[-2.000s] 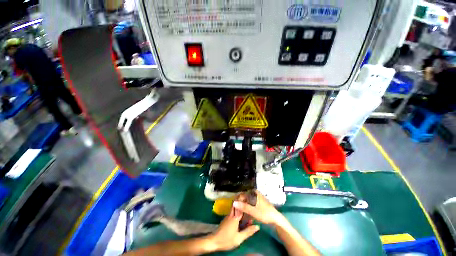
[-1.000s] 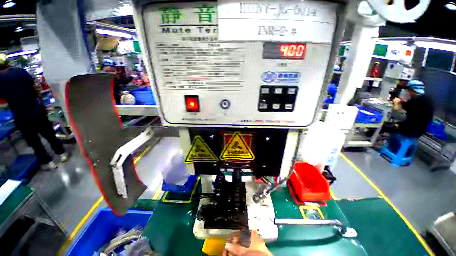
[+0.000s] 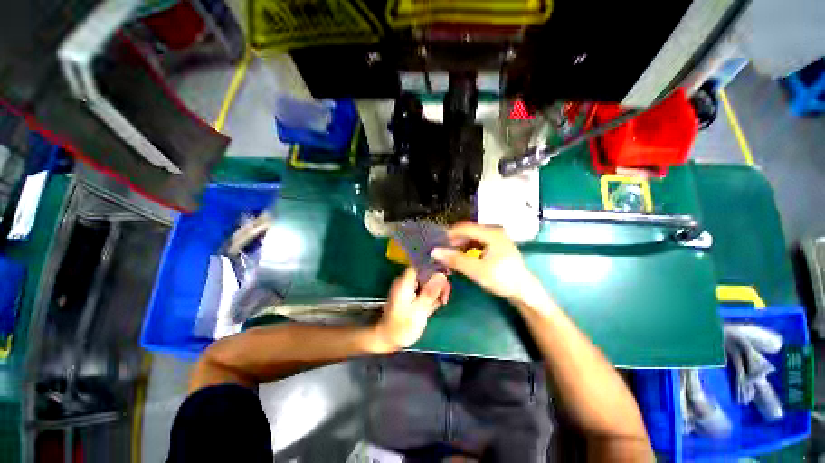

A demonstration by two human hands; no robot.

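A fanned grey wire bundle [image 3: 423,242] is held in front of the black crimping applicator [image 3: 436,163]. My left hand [image 3: 412,309] closes around the lower end of the bundle. My right hand [image 3: 488,260] is at the bundle's right side, its thumb and fingertips pinching at the wires; a single wire cannot be made out. A yellow plate [image 3: 396,252] shows partly behind the hands. The crimping machine's white base [image 3: 512,203] stands around the applicator.
Green bench [image 3: 597,312]. Blue supply bin [image 3: 172,298] with wires and paper at left. Blue bin [image 3: 769,443] with wrapped bundles at lower right. Shiny metal bar [image 3: 615,218], red bin [image 3: 647,136] and metallic-headed lamp [image 3: 525,163] at right. Small blue bin [image 3: 317,127] at rear left.
The view has tilted down, so the machine's panel has left the picture and both forearms show. The wire bundle now shows fanned out between both hands.
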